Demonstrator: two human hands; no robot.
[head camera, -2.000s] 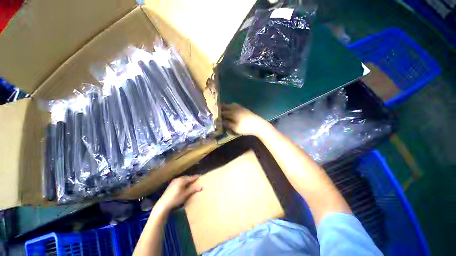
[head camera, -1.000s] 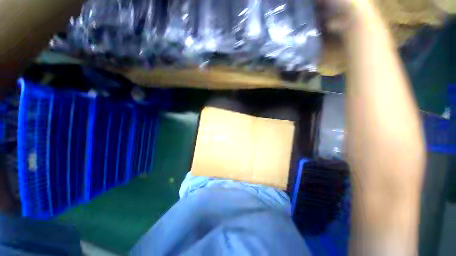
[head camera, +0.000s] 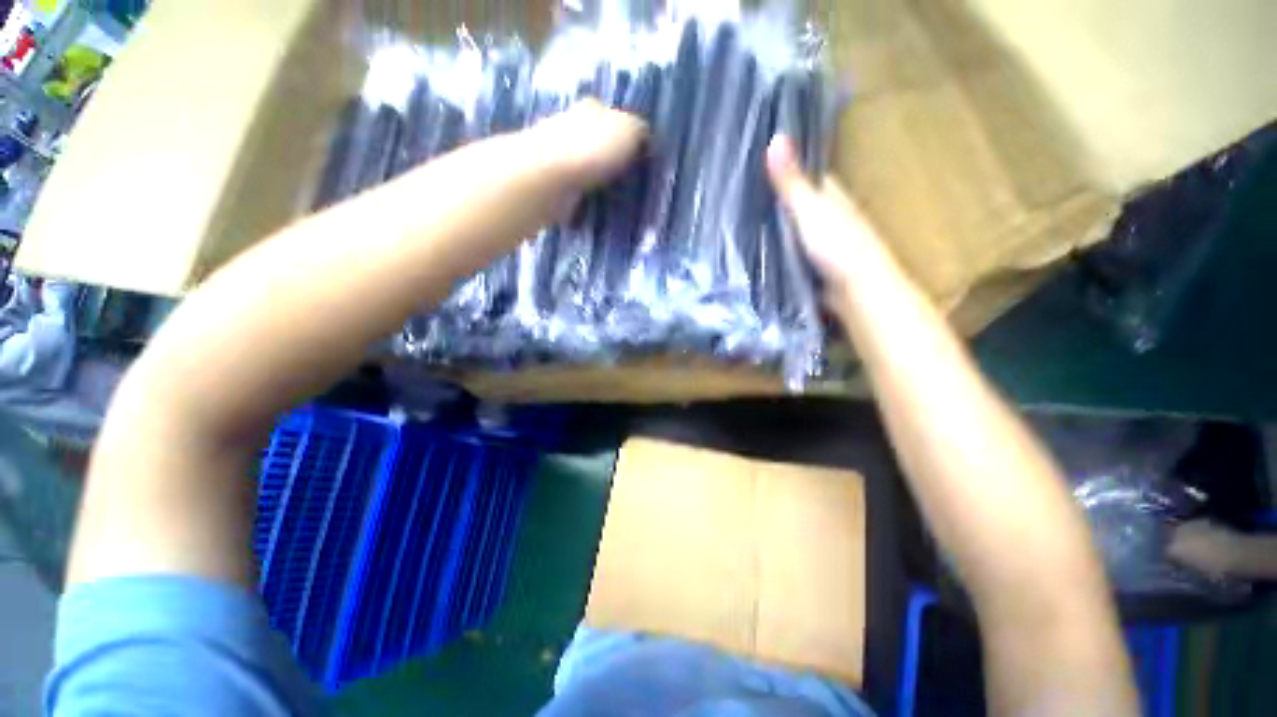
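Observation:
The open shipping carton (head camera: 966, 154) is in front of me with its flaps spread. Bagged black tubes (head camera: 700, 182) lie in it side by side, under shiny clear plastic. My left hand (head camera: 599, 140) is on top of the bagged tubes near the middle, its fingers curled down and partly hidden. My right hand (head camera: 819, 210) is between the bagged tubes and the carton's right wall, thumb up, its fingers hidden. Whether either hand grips a bag cannot be told. A cardboard pad (head camera: 728, 546) lies across my lap with nothing on it.
Blue crates (head camera: 399, 532) stand at the lower left on the green floor. At the right a dark tray holds clear bags (head camera: 1141, 525), and another person's hand (head camera: 1218, 551) reaches to them. A dark clear packet (head camera: 1141, 266) lies on the green bench. A blue crate edge (head camera: 913, 651) shows beside my lap.
Both my hands are now inside the carton on the bagged tubes; earlier one was at the pad and one at the carton's corner. The view has turned, and another person's hand has appeared at right.

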